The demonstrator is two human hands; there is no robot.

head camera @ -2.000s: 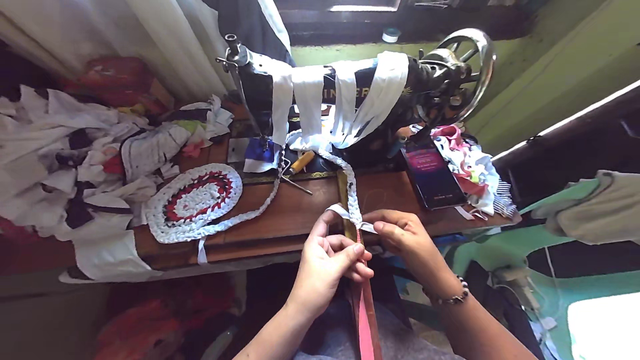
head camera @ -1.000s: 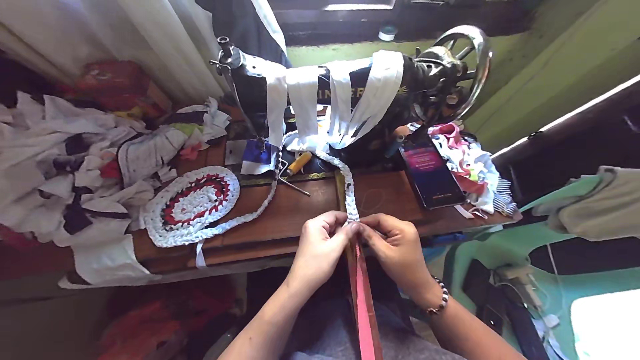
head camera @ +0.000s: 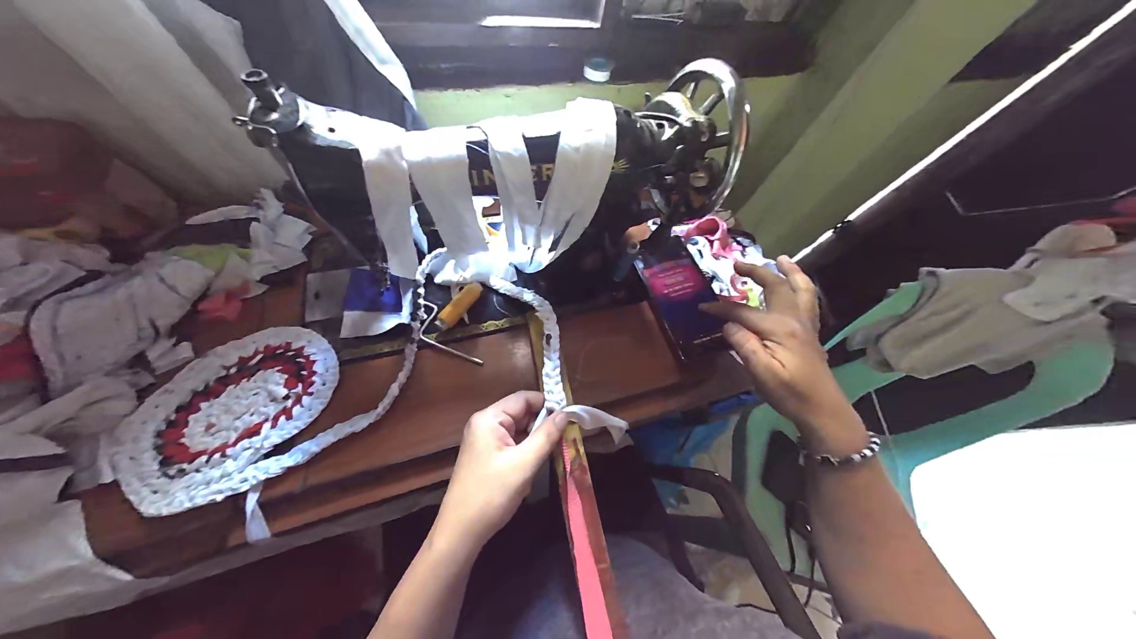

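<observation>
My left hand pinches the lower end of a white fabric braid, where a loose white strip sticks out to the right. The braid runs up to white cloth strips draped over a black sewing machine. Under the pinch lies a long narrow strip, pink and brown. My right hand, fingers spread, is over the right edge of a dark phone-like box, beside a pile of coloured scraps; whether it touches them I cannot tell. An oval braided rug, white and red, rests at left.
A yellow thread spool and a bent metal rod lie before the machine. Fabric scraps heap up at left. The machine's handwheel stands at right. A green plastic chair holding cloth is at the table's right.
My right hand has left the braid and moved right, to the dark box and the scraps. My left hand still pinches the braid's end.
</observation>
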